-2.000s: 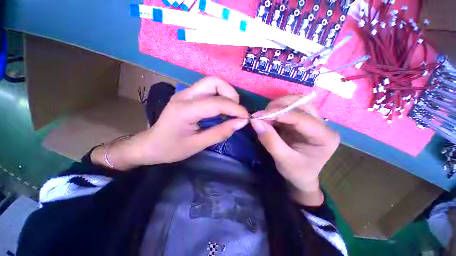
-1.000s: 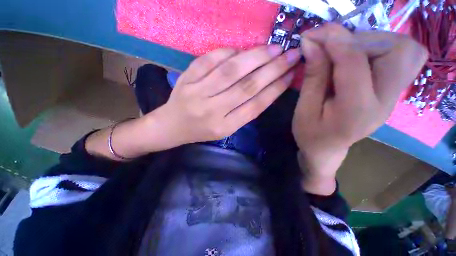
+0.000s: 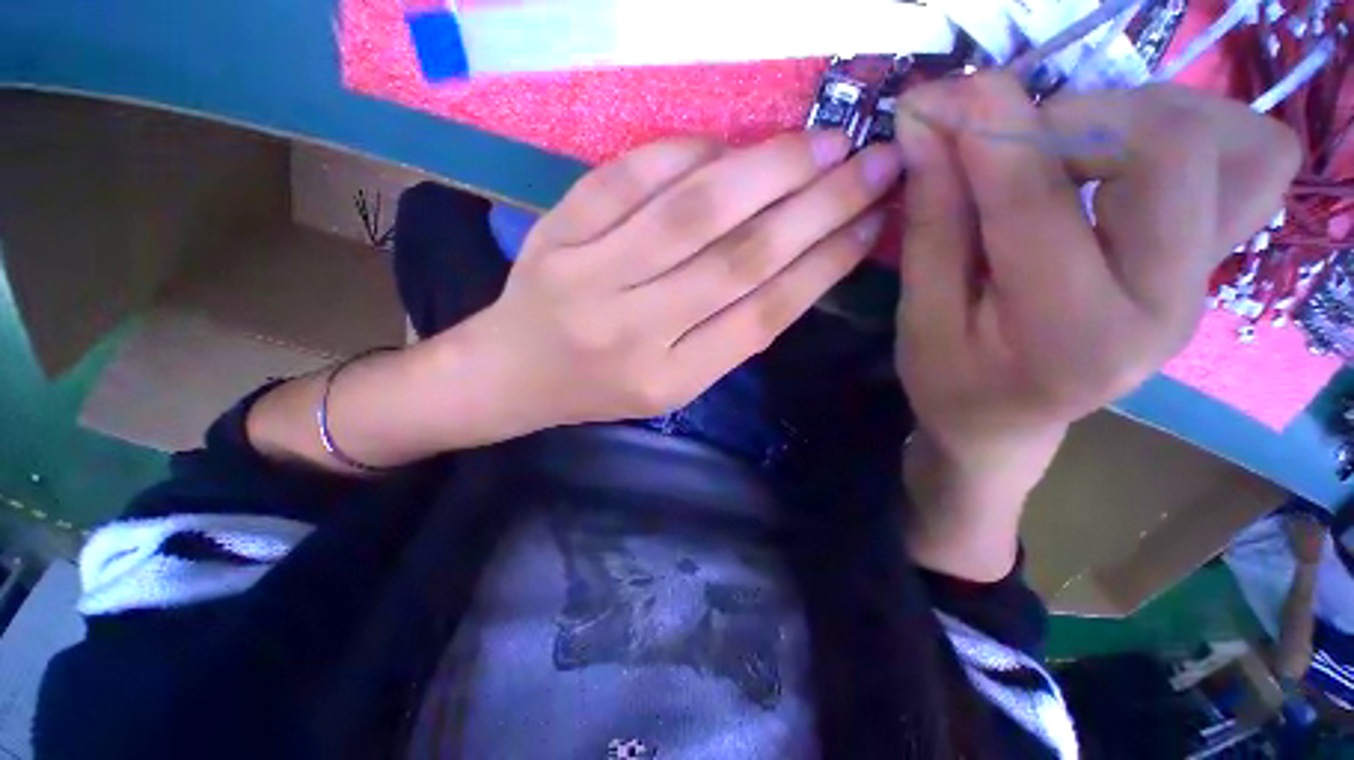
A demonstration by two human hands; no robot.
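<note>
The black circuit board panel [image 3: 841, 104] lies at the top centre, mostly hidden by my hands and white strips. My left hand [image 3: 683, 275] is palm down with its fingers stretched, fingertips at the panel's near edge; whether they grip it is hidden. My right hand [image 3: 1054, 245] pinches at the same edge with thumb and index finger. A thin pale wire lead [image 3: 1096, 138] runs back from that pinch across my fingers; its tip is hidden. A flat ribbon cable [image 3: 542, 37] with a blue end lies above my left hand, reaching right over the panel.
The pinkish-red mat [image 3: 594, 119] lies on the blue-green bench [image 3: 223, 67]. A pile of red wire leads [image 3: 1314, 193] is at the right. Open cardboard boxes [image 3: 164, 223] are below the bench edge. Another person's arm [image 3: 1301, 594] shows at the lower right.
Both hands have moved from over my lap up to the panel's edge, mine on the right farther right. The view has shifted closer. The blue-ended ribbon cable has come into view since one second ago.
</note>
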